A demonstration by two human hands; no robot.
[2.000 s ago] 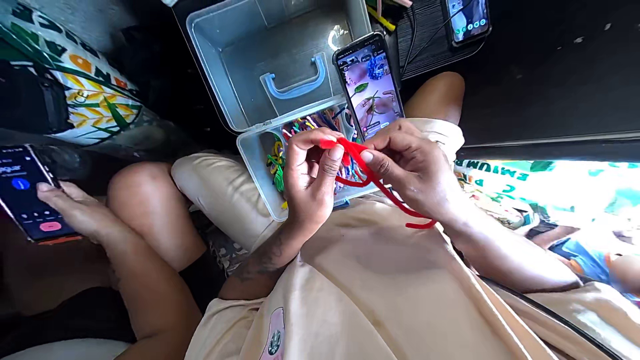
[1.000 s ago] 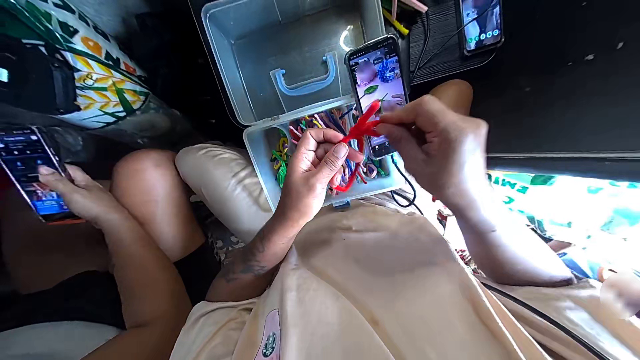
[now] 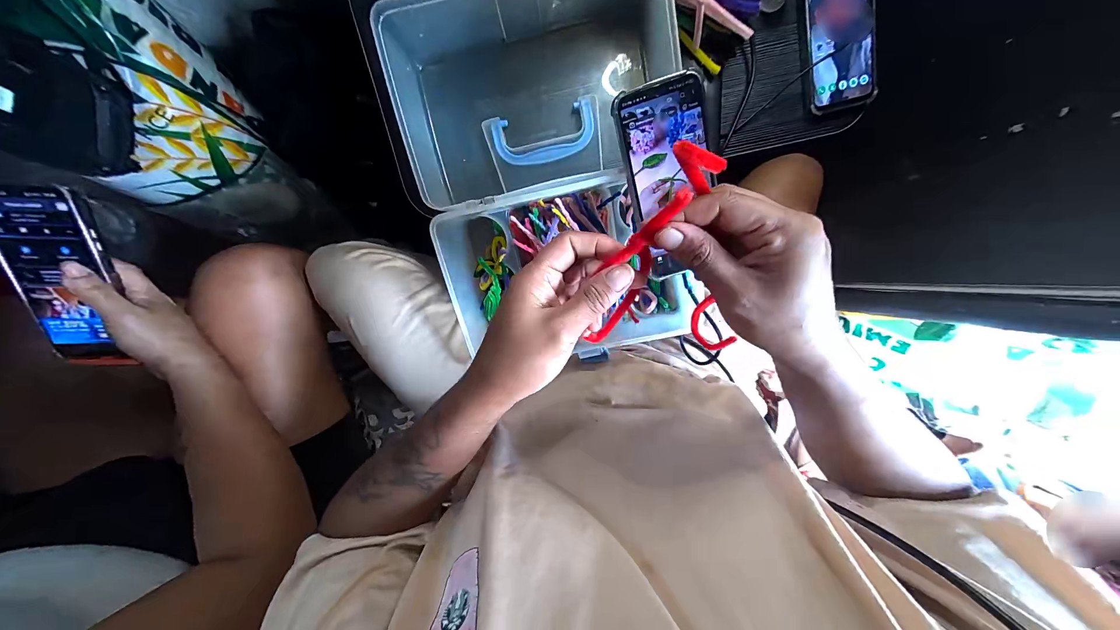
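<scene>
Red pipe cleaners are pinched between my two hands above the box. My left hand holds them near the lower left, where a red curve hangs below its fingers. My right hand grips them higher up, with a bent red end sticking up past its fingertips and a curled red piece hanging below it. Behind the hands, an open clear plastic box holds several coloured pipe cleaners. A smartphone showing a picture leans over the box, partly hidden by the red pieces.
The box's lid with a blue handle lies back. A second phone and cables sit at the upper right. On the left, another person's hand holds a phone beside a printed bag.
Two seconds ago my hands were close together at the red pipe cleaners, with an end trailing right; now a bent red end points up and a curl hangs below my right hand.
</scene>
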